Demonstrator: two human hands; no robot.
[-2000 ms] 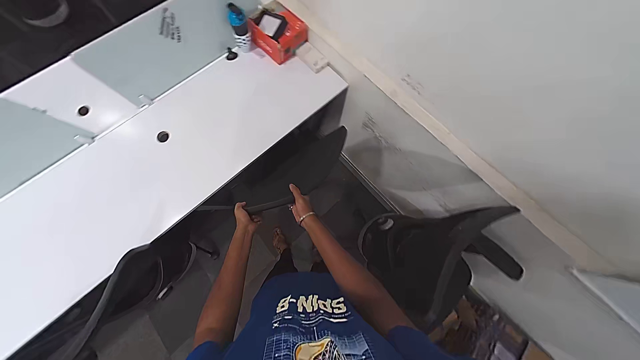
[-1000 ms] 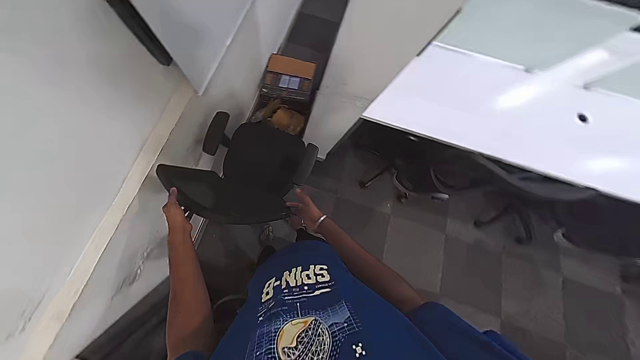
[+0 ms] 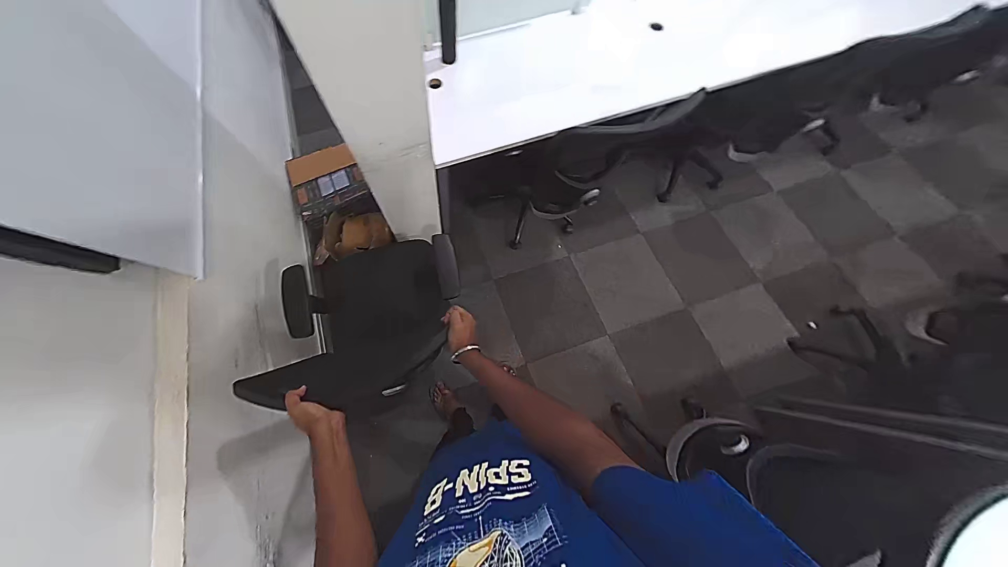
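A black office chair with armrests (image 3: 386, 295) stands in front of me, close to the wall on the left. My left hand (image 3: 313, 411) grips the lower edge of its backrest (image 3: 339, 376), thumb on top. My right hand (image 3: 460, 327), with a bangle at the wrist, holds the right end of the same backrest. The seat lies beyond the backrest, with an armrest (image 3: 297, 302) on the left and another armrest (image 3: 446, 266) on the right. The fingers under the backrest are hidden.
A cardboard box (image 3: 323, 167) and a brown bundle (image 3: 358, 234) lie past the seat, beside a pillar (image 3: 370, 102). A white desk (image 3: 543, 94) runs to the right, with several black chairs (image 3: 563, 177) under it. Another chair (image 3: 713, 445) stands at the lower right on carpet tiles.
The view has swung widely from the desk corner to the wall and pillar. Both hands still hold a chair's backrest; since one second ago its left end has tilted downward.
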